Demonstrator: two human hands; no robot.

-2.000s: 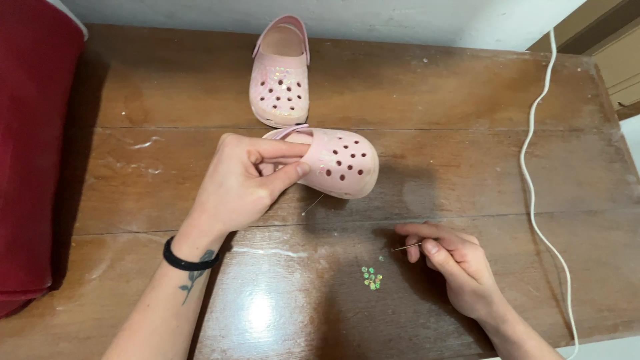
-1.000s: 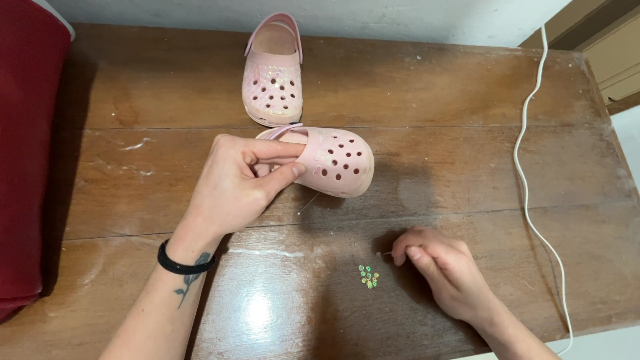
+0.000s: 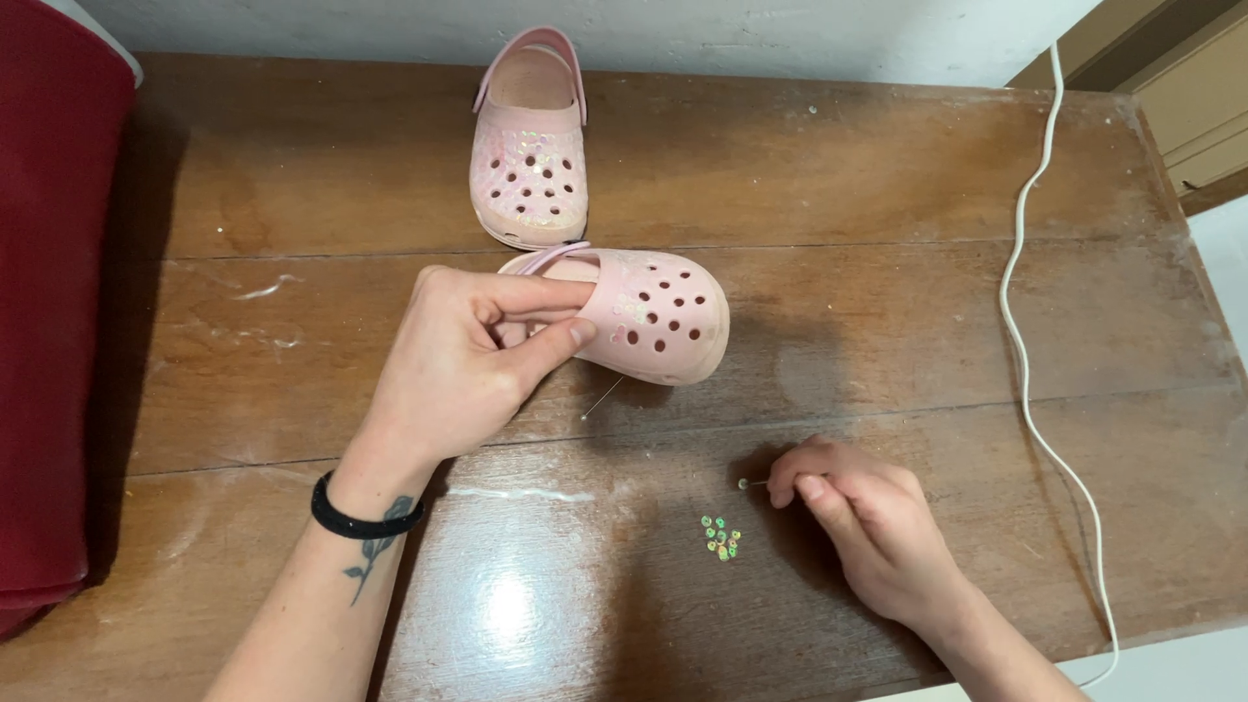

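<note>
My left hand grips a pink clog by the edge of its opening, fingers inside and thumb outside; some shiny sequins show on its upper. A thin pin with a small round head lies or sticks out just below the clog. My right hand pinches a thin needle or pin, mostly hidden by the fingers, with its tip at a single sequin. Left of that hand, several iridescent sequins lie in a small cluster on the wooden table.
Another pink clog, with shiny sequins on it, stands behind the held one. A white cable runs down the right side of the wooden table. A dark red fabric item stands at the left, and a pale wall borders the back.
My right hand has closed its fingers more around the needle or pin since the oldest frame. My left hand keeps its hold on the clog.
</note>
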